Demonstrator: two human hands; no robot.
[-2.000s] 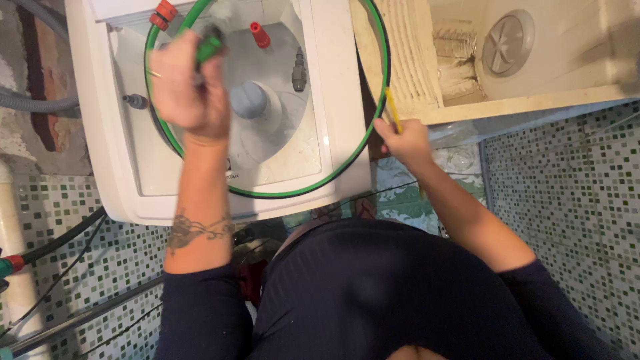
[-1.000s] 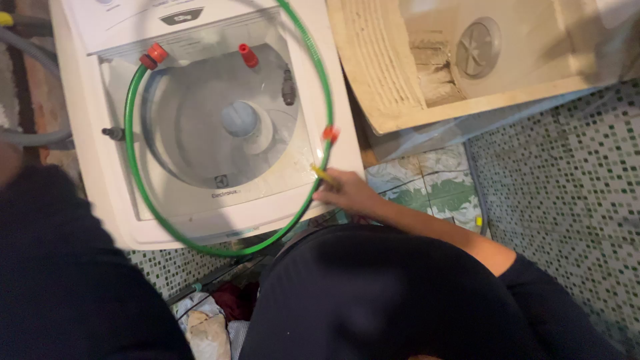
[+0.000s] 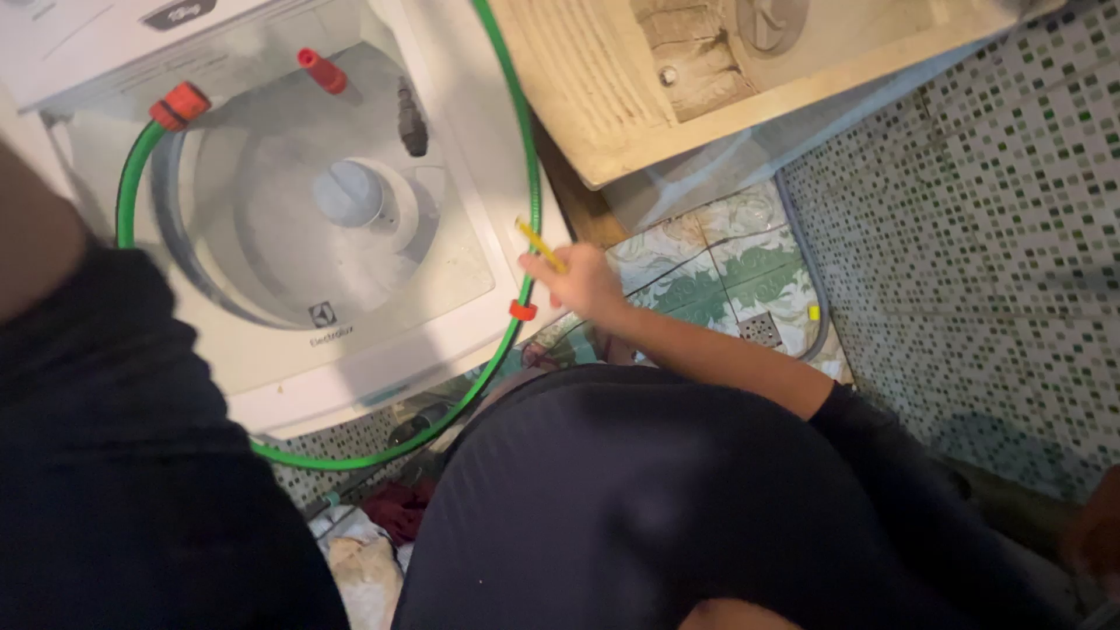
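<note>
My right hand [image 3: 582, 280] grips a thin yellow pencil-like tool [image 3: 541, 245], at the right edge of a white top-loading washing machine [image 3: 437, 346]. A green hose [image 3: 528, 149] passes at its fingertips; whether they pinch it I cannot tell. An orange ring [image 3: 523, 311] sits around the hose just below this hand. The hose loops past the machine's front edge, and an orange hose connector [image 3: 179, 106] is on its end at the upper left. On the see-through lid lie a red nozzle [image 3: 322, 71] and a dark grey fitting [image 3: 411, 120]. My left hand is out of view; only that arm shows.
A stained cream laundry sink [image 3: 604, 166] stands at the upper right. Beside the mosaic-tiled wall [image 3: 971, 219], a grey hose [image 3: 801, 236] runs along the floor near a metal drain grate [image 3: 759, 329]. Cloths [image 3: 363, 560] lie below the machine's front.
My left hand, over the lid with a green piece two seconds ago, has left the view at the left. The orange ring was above my right hand one second ago and is now below it.
</note>
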